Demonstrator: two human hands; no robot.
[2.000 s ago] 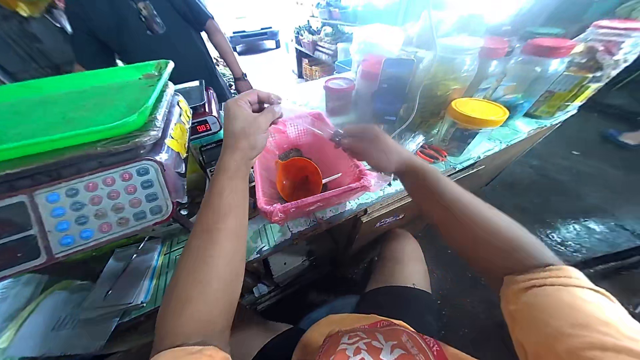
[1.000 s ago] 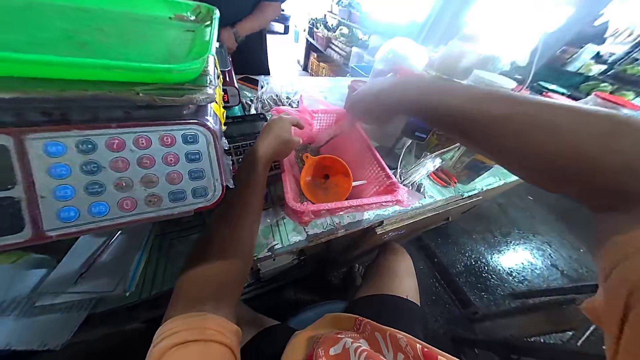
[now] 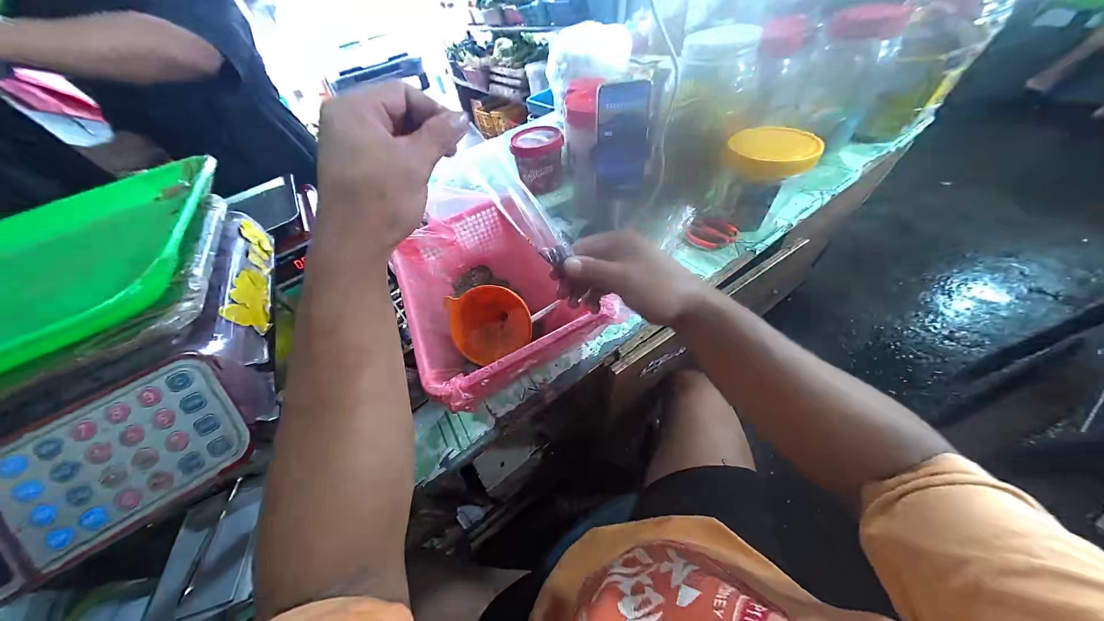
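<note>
My left hand (image 3: 384, 159) is raised above the far left corner of a pink plastic basket (image 3: 517, 358), its fingertips pinched on the upper end of a narrow clear plastic bag (image 3: 517, 198). Lower and to the right, my right hand (image 3: 625, 276) grips the bag's other end, where something small and dark shows between the fingers; I cannot tell what it is. Within the basket lie an orange plastic funnel (image 3: 492, 326), a dark brown heap (image 3: 479, 278) of small pieces and a thin white stick (image 3: 546, 311).
A scale with a keypad (image 3: 112, 466) and a green tray (image 3: 103, 259) stand at left. Beyond the basket are a red-lidded tub (image 3: 537, 159), an upright phone (image 3: 623, 138), a yellow-lidded jar (image 3: 774, 153) and red-handled scissors (image 3: 711, 233). A person in dark clothes (image 3: 198, 95) stands at upper left.
My right hand has come down and nearer from beyond the basket, and my left hand has risen. The bag is now stretched between them. The view has shifted.
</note>
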